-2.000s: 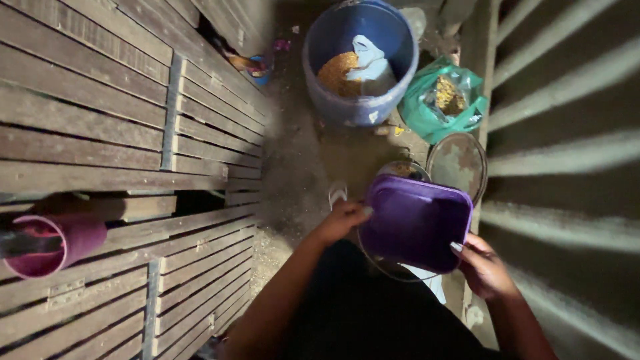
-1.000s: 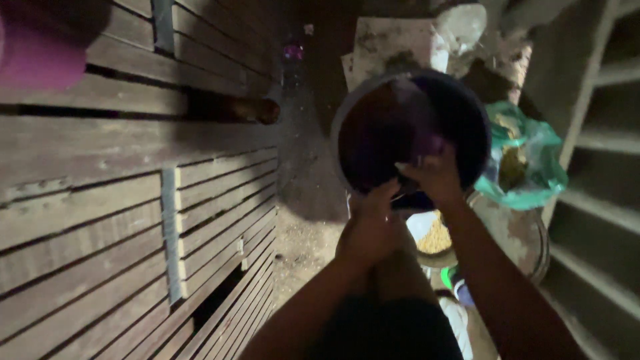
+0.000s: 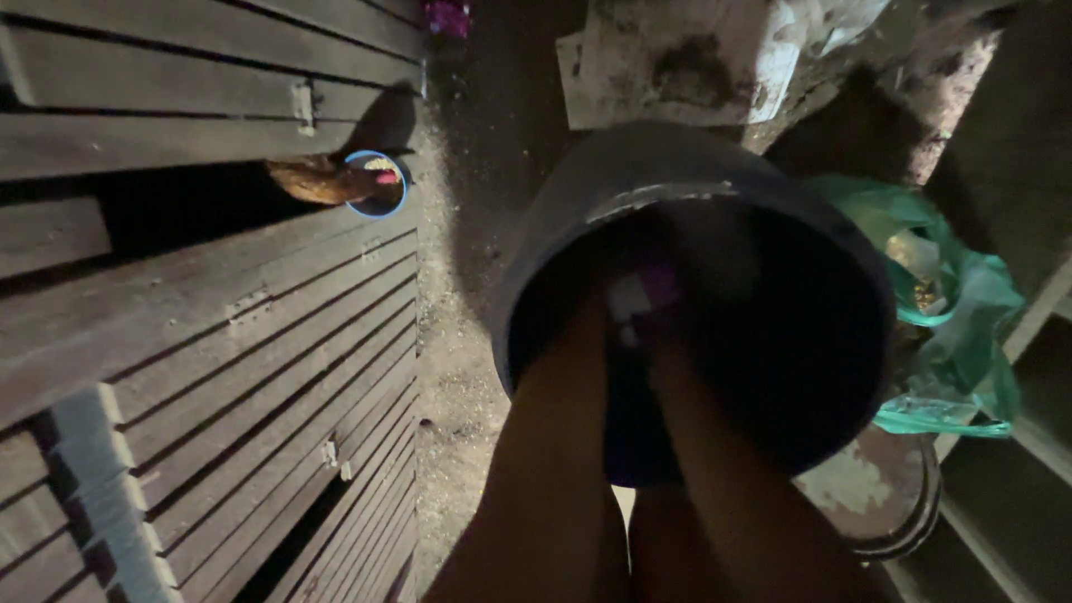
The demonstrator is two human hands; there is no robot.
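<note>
A large dark plastic barrel (image 3: 670, 159) stands upright below me, and both of my forearms reach down through its mouth. Deep inside, in heavy shadow, a purple plastic container (image 3: 657, 283) shows faintly between the hands. My left hand (image 3: 599, 314) and my right hand (image 3: 657, 335) are near it, too dark and blurred for the fingers to be told. The contents of the barrel are hidden in the dark.
A green plastic bag (image 3: 963, 335) lies right of the barrel, above a round worn lid (image 3: 863, 494). Slatted wooden cages (image 3: 251, 310) line the left; a chicken (image 3: 310, 180) reaches through a gap into a blue-rimmed cup (image 3: 377, 209). A stained sheet (image 3: 670, 67) lies beyond the barrel.
Two seconds ago both hands held the purple container outside the barrel; now the arms are down inside it. The view has moved closer over the barrel.
</note>
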